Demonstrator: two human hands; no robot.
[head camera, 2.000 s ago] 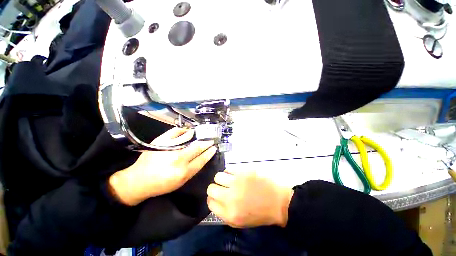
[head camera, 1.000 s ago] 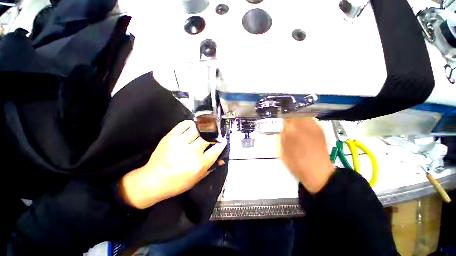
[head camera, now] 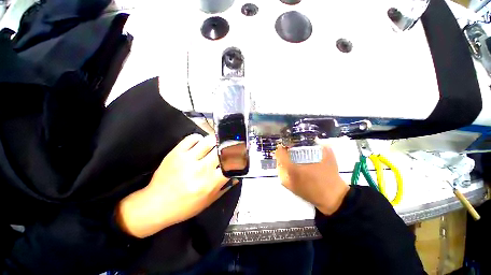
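The black garment piece (head camera: 145,123) lies in a large heap left of the needle area and drapes over the table's front edge. My left hand (head camera: 175,185) is on its right edge, thumb and fingers at the cloth, with some fingertips hidden behind the shiny take-up lever guard (head camera: 232,139). The sewing machine's white head (head camera: 334,80) covers the upper middle. The presser foot area (head camera: 267,158) shows between my hands, with no cloth visible on the bed right of it. My right hand (head camera: 315,180) is at the ridged tension dial (head camera: 306,154), its fingertips partly hidden behind it.
Scissors (head camera: 388,174) with green and yellow handles lie right of my right hand. A wooden-handled tool (head camera: 465,204) and a whitish tangle (head camera: 455,166) are further right. A black ribbed strip (head camera: 457,70) drapes over the machine head. A measuring tape (head camera: 274,233) runs along the table's front edge.
My right hand has moved from the cloth's edge up and right to the tension dial. My left hand stays at the cloth. The view has shifted, showing the guard end-on.
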